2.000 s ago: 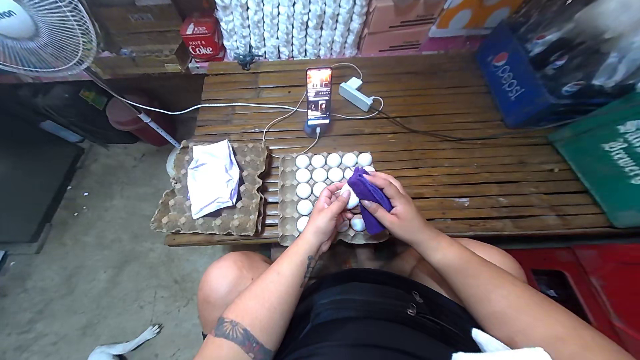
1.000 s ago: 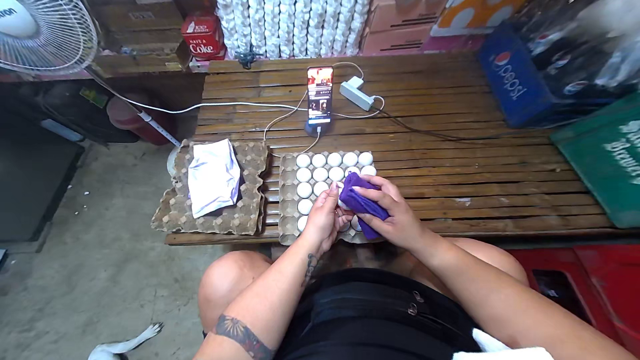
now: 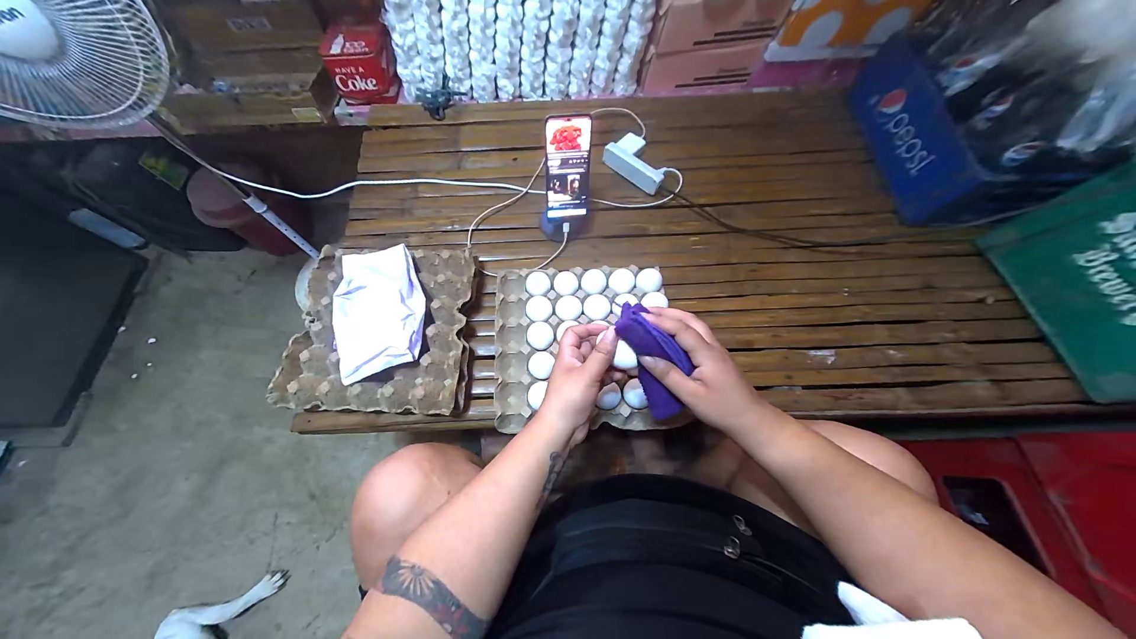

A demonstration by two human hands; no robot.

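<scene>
My right hand [image 3: 706,364] grips a folded purple cloth [image 3: 661,364] above the right part of a cardboard egg tray [image 3: 512,355]. Close beside it, my left hand [image 3: 577,377] has its thumb and fingers bent together over the same tray; a white egg seems to be at its fingertips, though the fingers and cloth partly hide it. Rows of white eggs [image 3: 593,281] fill much of the tray, and both hands cover some of them. To the left, a crumpled white sheet or packet [image 3: 380,312] lies on empty stacked egg trays [image 3: 448,355].
A lit phone [image 3: 568,169] stands on the slatted wooden table [image 3: 799,311], with cables and a white power adapter [image 3: 632,167] beside it. At the right are a blue bottle crate [image 3: 914,142] and a green crate [image 3: 1065,275]. A fan [image 3: 80,62] stands at the left; an animal's leg [image 3: 235,608] shows on the floor.
The purple cloth, bunched over the egg between my hands a second ago, now hangs lower from my right hand. My hands have shifted slightly over the tray.
</scene>
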